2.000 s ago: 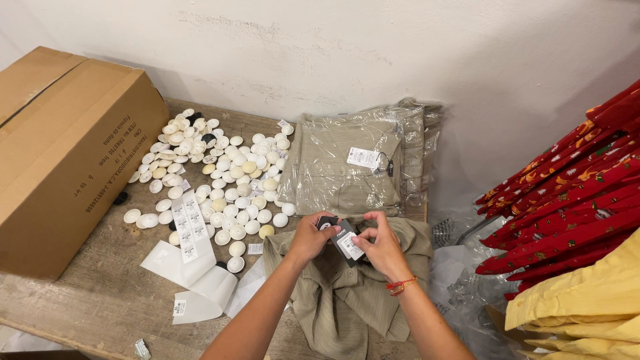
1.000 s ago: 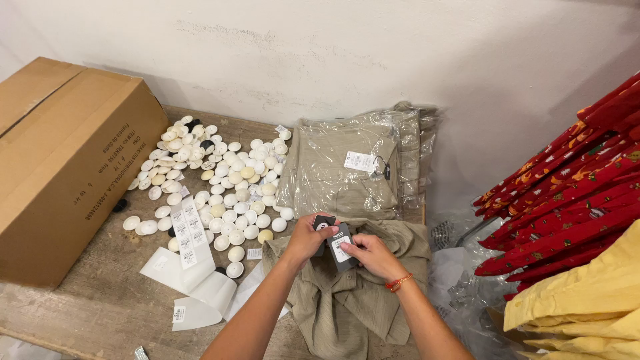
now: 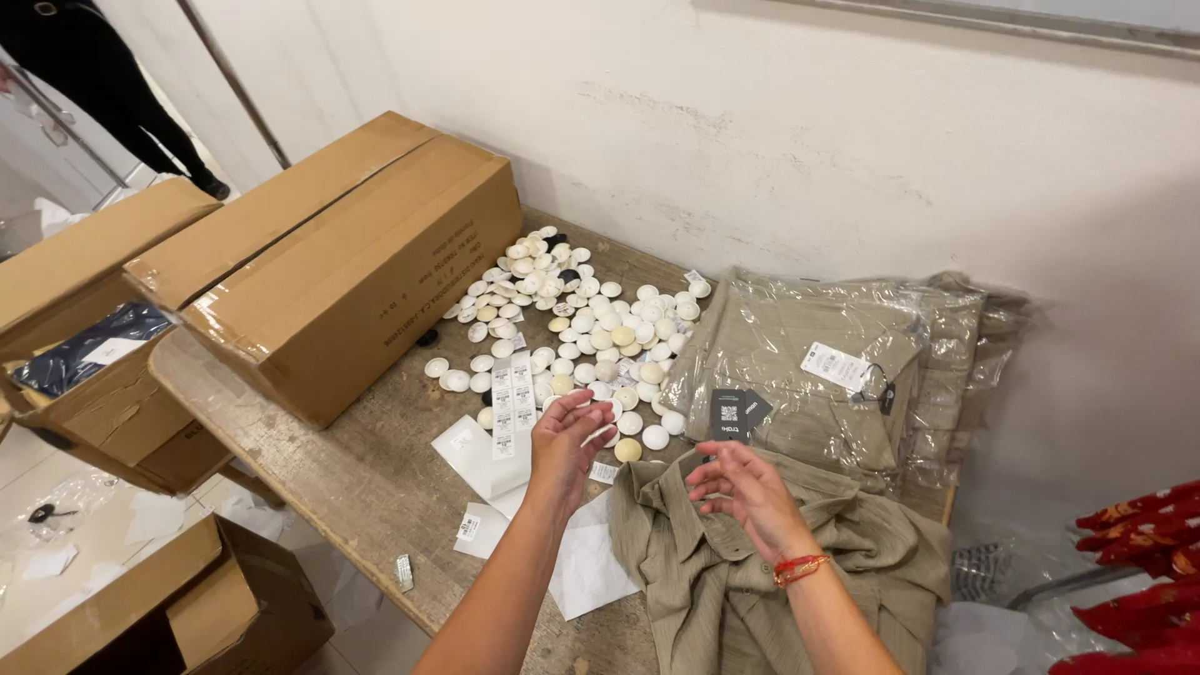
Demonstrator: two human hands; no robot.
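Note:
My left hand [image 3: 574, 436] is raised beside the pile of mostly white round security tags [image 3: 600, 328], its fingers apart and holding nothing. Over the collar of a loose olive-beige shirt [image 3: 741, 572] is my right hand [image 3: 741, 487], empty, fingers loosely curled, with a red bracelet at the wrist. Dark hang tags [image 3: 729, 414] lie between the shirt's collar and the plastic-wrapped folded garments [image 3: 806, 337], which bear a white label [image 3: 836, 367]. A strip of printed stickers [image 3: 513, 403] rests left of my left hand, partly on white backing paper [image 3: 469, 455].
A large closed cardboard box [image 3: 356, 272] sits on the wooden table [image 3: 375, 497]. Open boxes [image 3: 103, 403] stand left of and below it. Red printed garments [image 3: 1139, 600] hang at the lower right. A person in dark trousers [image 3: 103, 75] stands at the upper left. The wall borders the table's back.
Both hands have let go of the dark hang tags, which now lie by the shirt's collar. My hands have moved apart. The view has swung left, showing more boxes and a person.

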